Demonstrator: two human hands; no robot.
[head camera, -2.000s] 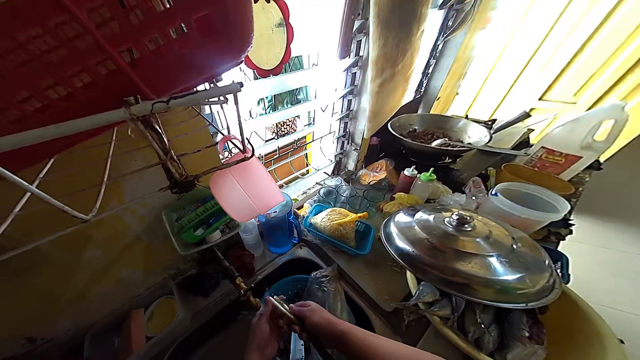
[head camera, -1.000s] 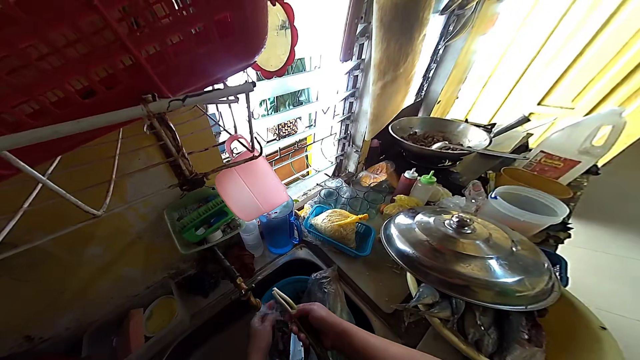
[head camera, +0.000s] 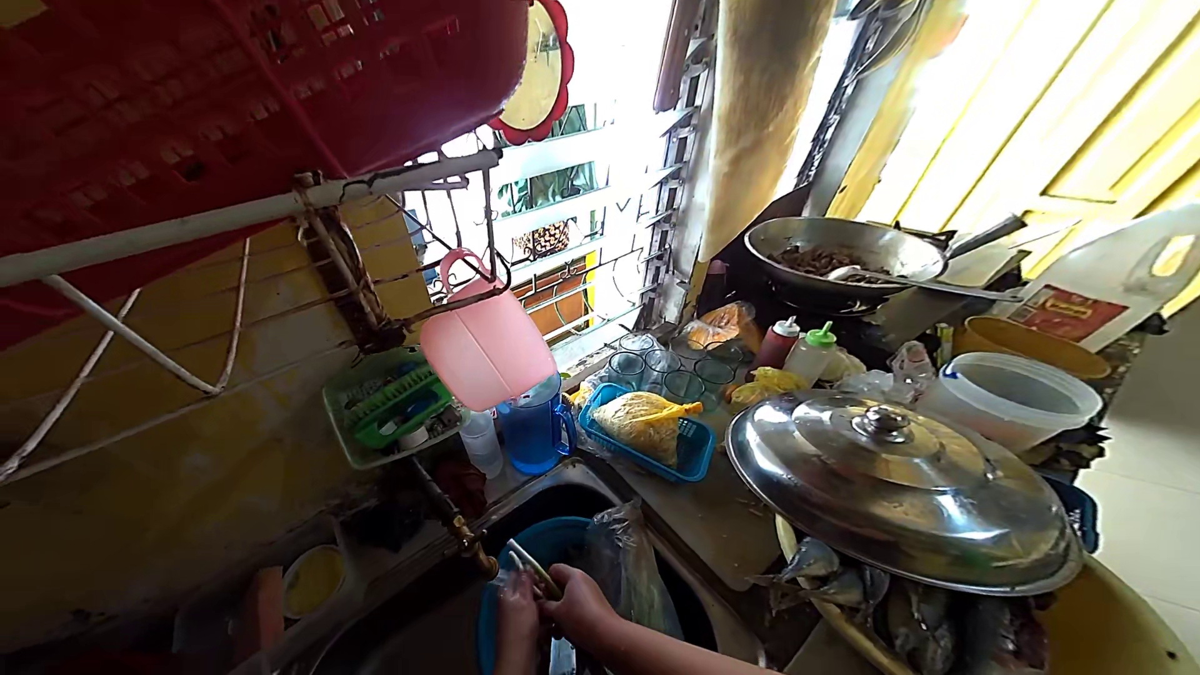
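Note:
Both hands are low over the sink, above a blue plastic basin. My right hand grips a slim, light-coloured utensil, whose kind I cannot tell. Close beside it, my left hand is near the utensil's end; its fingers are blurred, and whether it holds anything is unclear. A clear plastic bag stands in the basin to the right of the hands. The brass faucet is just to their left. Something pale lies below the hands, mostly hidden.
A metal lid partly covers a yellow basin of fish. Behind stand a blue pitcher, a blue basket with a yellow bag, glasses and a wok. A pink pitcher hangs above the counter.
The utensil's angle between my hands has changed slightly over these frames. Both hands stay low over the basin.

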